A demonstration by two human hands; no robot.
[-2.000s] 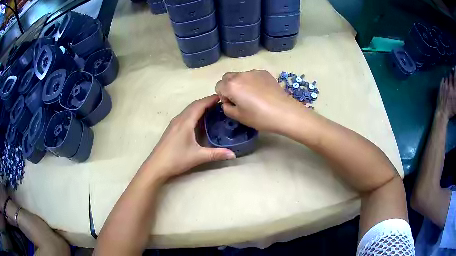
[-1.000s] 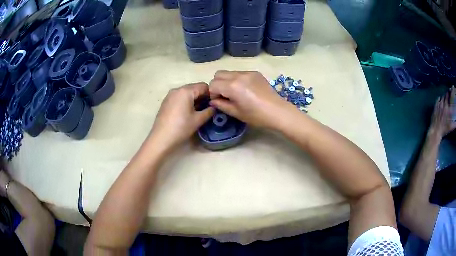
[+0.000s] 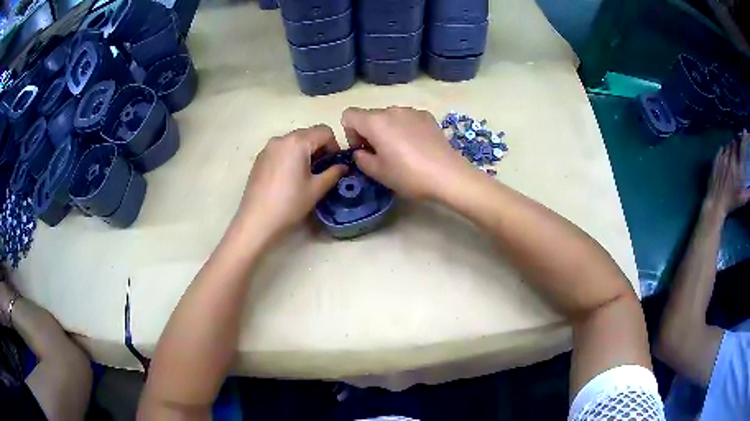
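A dark grey plastic housing (image 3: 354, 215) sits open side up on the tan table covering (image 3: 370, 304), its round boss with a central hole showing. My left hand (image 3: 292, 177) grips the far left of its wall, thumb inside. My right hand (image 3: 399, 148) is at the far rim, fingertips bent down close to my left fingers. Whether a small fitting is between the fingertips is hidden. A loose pile of small fittings (image 3: 475, 141) lies just right of my right hand.
Stacked housings (image 3: 391, 45) stand behind the work area. A heap of loose housings (image 3: 103, 123) fills the left. More fittings (image 3: 15, 230) lie at the far left edge. A green surface (image 3: 621, 181) with dark housings is at right. Other people's arms show at both sides.
My left hand has moved from the housing's near left side to its far left wall. The housing is turned and more upright to view. My right hand stays at the far rim, now closer to my left fingers.
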